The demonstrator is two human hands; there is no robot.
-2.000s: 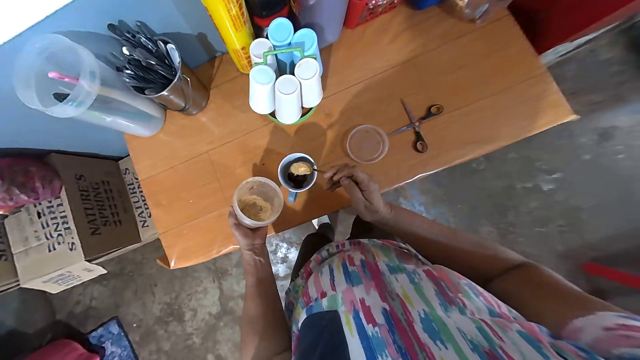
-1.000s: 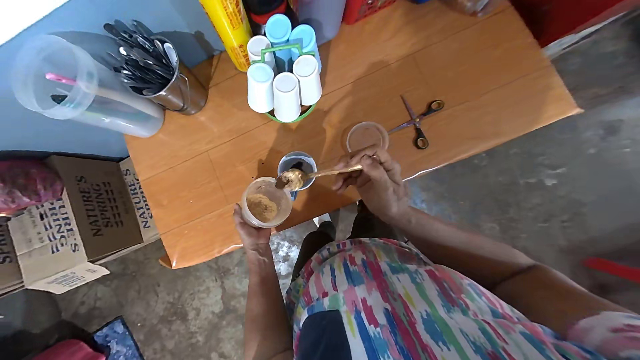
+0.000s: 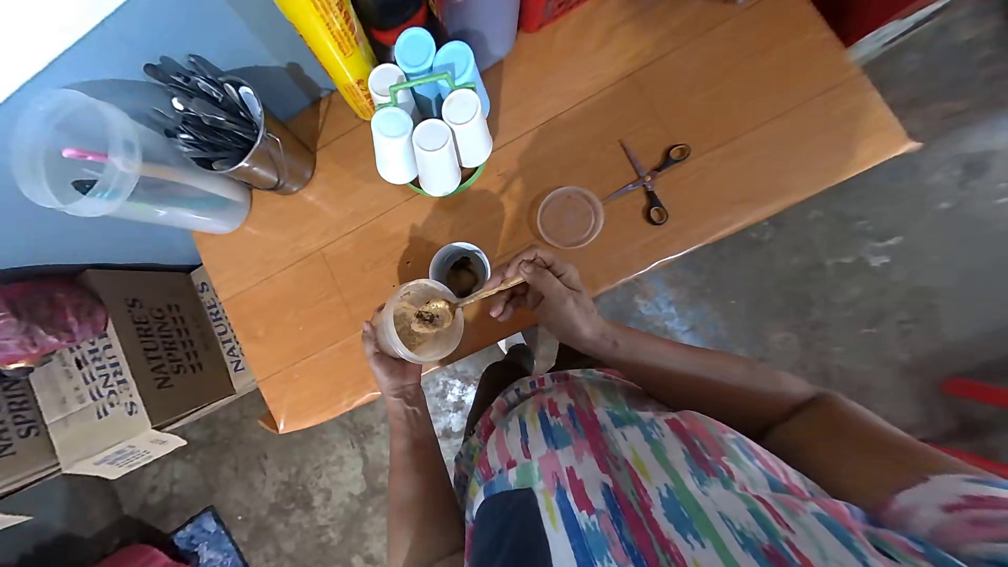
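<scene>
My left hand (image 3: 391,364) holds a clear plastic tub (image 3: 426,349) of light brown powder near the table's front edge. In my right hand (image 3: 549,296) is a spoon (image 3: 490,292), its bowl inside the tub's mouth and coated with powder and darker clumps. Just behind the tub stands a cup (image 3: 439,262) with dark contents and some brown powder in it. A round clear lid (image 3: 570,217) lies on the table behind my right hand. Beside the lid are spread scissors with black handles (image 3: 648,179).
On the wooden-patterned table (image 3: 756,102), a green rack holds several upturned cups (image 3: 435,157). A metal container of cutlery (image 3: 287,161) and a large clear plastic container (image 3: 197,197) stand left. Cardboard boxes (image 3: 161,339) are on the left, below table level.
The spoon's bowl was over the cup two seconds ago and is now in the tub's mouth. Powder that lay on the dark contents of the cup has partly darkened.
</scene>
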